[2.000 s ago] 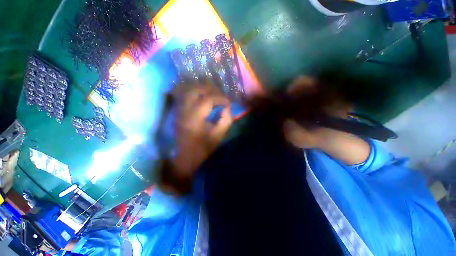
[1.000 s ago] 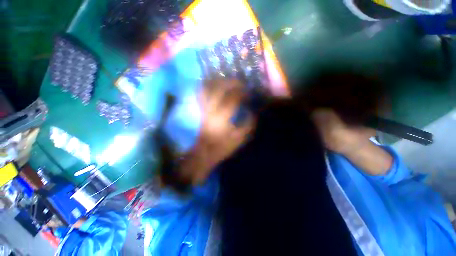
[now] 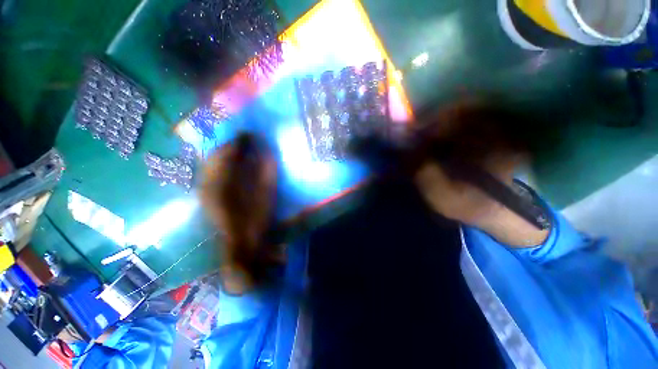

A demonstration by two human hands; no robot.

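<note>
The component panel (image 3: 345, 104), a dark grid of silvery round parts, lies on the glaring mat (image 3: 306, 29) with an orange-yellow edge. My left hand (image 3: 242, 194) is a brown blur at the mat's left side, off the panel; its fingers and anything in them cannot be made out. My right hand (image 3: 462, 169) is at the right of the panel, its fingers blurred and dark. A long black pen-like tool (image 3: 505, 194) lies along this hand and wrist, held in it. The tool's tip is lost in the blur near the panel's lower right.
A dark spiky component pile (image 3: 209, 36) lies beyond the mat. A second panel (image 3: 112, 107) and a small cluster of parts (image 3: 171, 167) lie on the green bench at left. A white tub (image 3: 577, 20) with a yellow and black band stands at upper right. A blue box (image 3: 83, 301) is at lower left.
My left hand has moved left, away from the panel, which now shows more fully. My right hand has shifted slightly left, its tool now steeper across the wrist. The tub shows more in view.
</note>
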